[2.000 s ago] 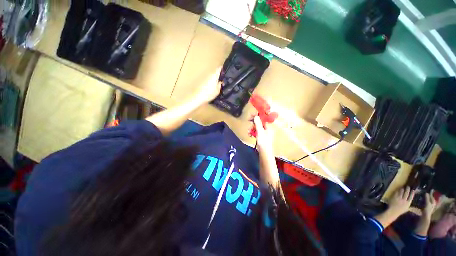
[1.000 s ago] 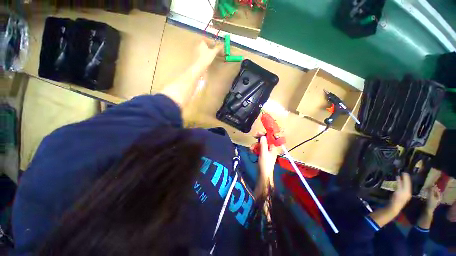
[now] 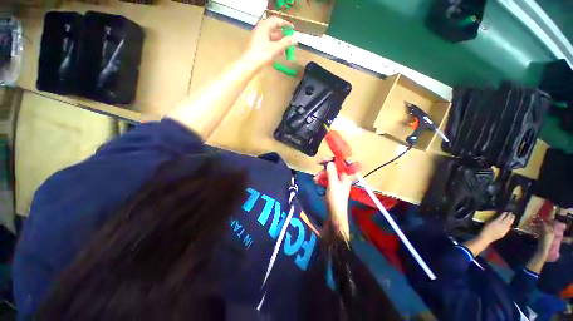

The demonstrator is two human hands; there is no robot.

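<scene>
My left hand (image 3: 269, 41) is at the far side of the bench, its fingertips pinching a green cylinder (image 3: 289, 50). A second green cylinder (image 3: 284, 69) lies just below it on the cardboard. A black plastic housing (image 3: 313, 108) lies open side up on the bench, untouched by my left hand. My right hand (image 3: 338, 182) grips a red hot glue gun (image 3: 340, 148). Its nozzle points at the housing's right edge, and a long white glue stick (image 3: 396, 227) runs out of its back.
A parts box (image 3: 301, 22) is at the far edge. A cardboard tray (image 3: 394, 106) holds a black glue gun (image 3: 419, 123). Stacked housings (image 3: 496, 125) stand at the right, beside another worker's hands (image 3: 499, 227). Two housings (image 3: 110, 59) lie at the left. A green belt (image 3: 383, 37) carries a housing.
My left hand has left the housing and moved to the green cylinders, now gripping one. The housing was set down on the bench. My right hand still holds the red gun, slightly lower.
</scene>
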